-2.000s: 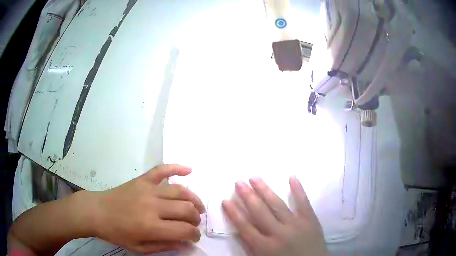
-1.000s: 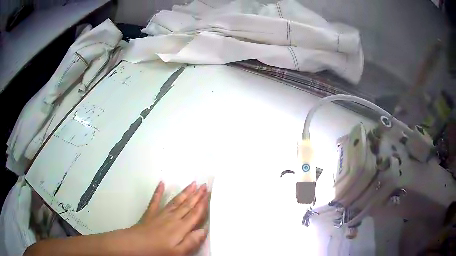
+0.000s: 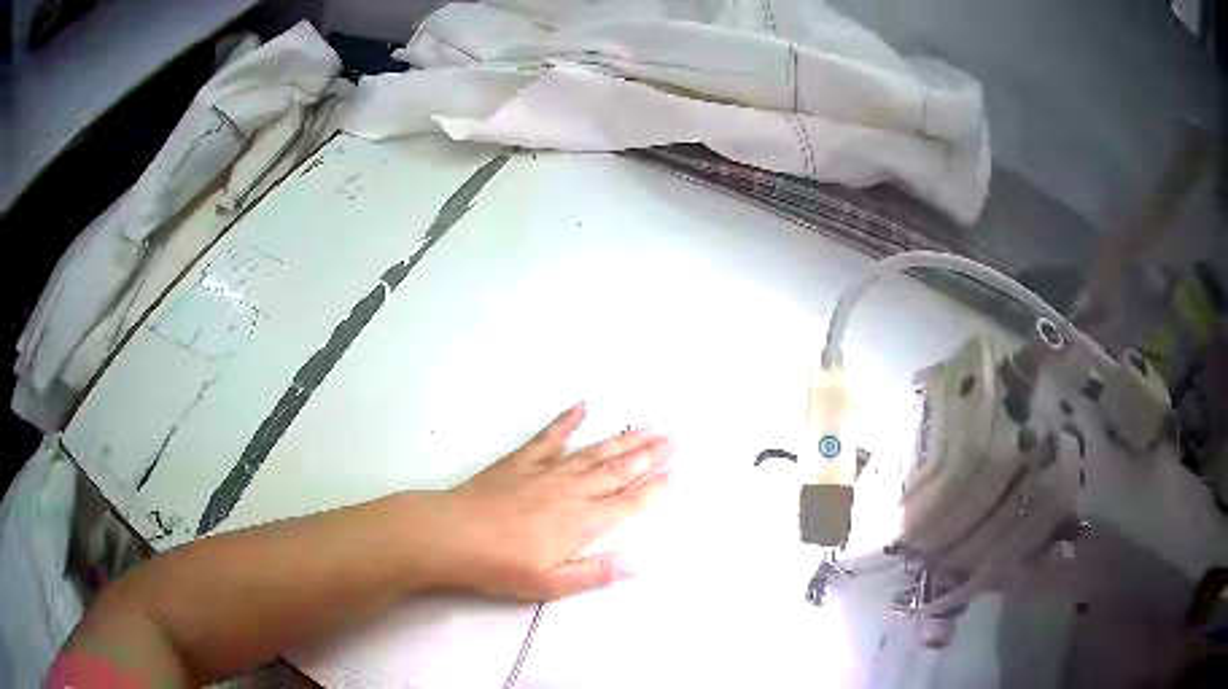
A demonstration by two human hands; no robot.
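Note:
My left hand (image 3: 559,512) lies flat, palm down with fingers spread, left of the needle area. White cloth seems to lie under and beside it, but glare hides most of its edges. A thin dark stitched line (image 3: 528,643) runs down from below my wrist. The presser foot and needle area (image 3: 822,582) shows as small metal parts under the lamp. The pale sewing machine head (image 3: 963,444) stands at the right, blurred. My right hand is not in view.
The lamp (image 3: 827,431) with a brown end hangs on a curved pale tube left of the machine head. Crumpled white garments (image 3: 700,108) with dark stitching lie along the back and left edges (image 3: 148,229). A dark strip (image 3: 337,343) crosses the white table.
The view has swung up and left from the close view of the machine. My left hand has moved right, towards the needle. My right hand has left the picture.

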